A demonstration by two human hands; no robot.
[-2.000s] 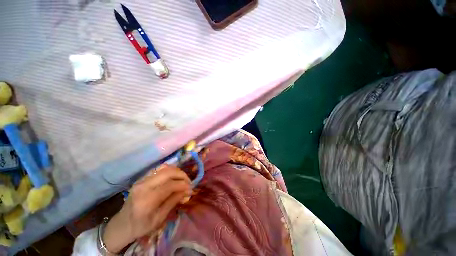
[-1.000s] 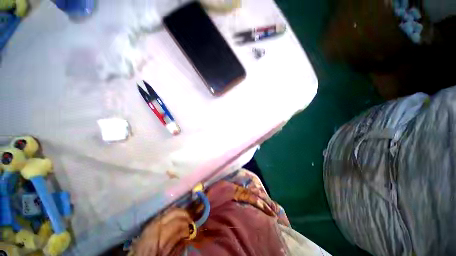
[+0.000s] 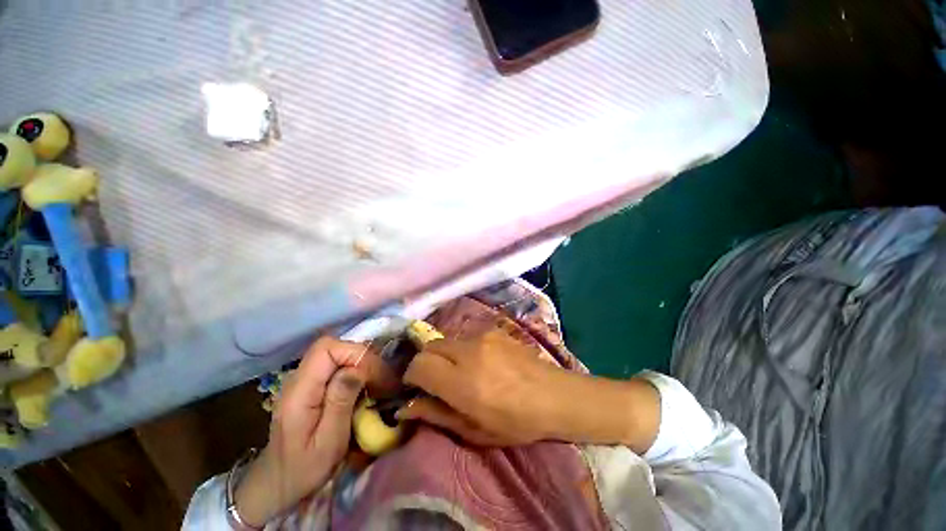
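Note:
My left hand [image 3: 311, 415], with a bangle at the wrist, is over my lap and pinches the plush piece. One yellow stuffed end [image 3: 376, 427] shows below its thumb, and a small yellow part shows above, by my right fingers. A fine pale thread [image 3: 363, 354] shows at my left fingertips. My right hand [image 3: 472, 384] reaches in from the right with bent fingers close against the piece. A dark narrow shape lies by its fingertips; I cannot tell whether it is snips or the piece's eye. No needle can be made out.
The striped table [image 3: 415, 135] edge runs just beyond my hands. A white block [image 3: 237, 112] and a dark phone [image 3: 534, 29] lie on it. Yellow and blue plush pieces [image 3: 78, 264] are piled at left. A grey sack [image 3: 819, 363] stands at right on green floor.
My right hand has come into view at the piece. The red-and-blue snips are gone from their spot on the table. The view has shifted, cutting off much of the phone.

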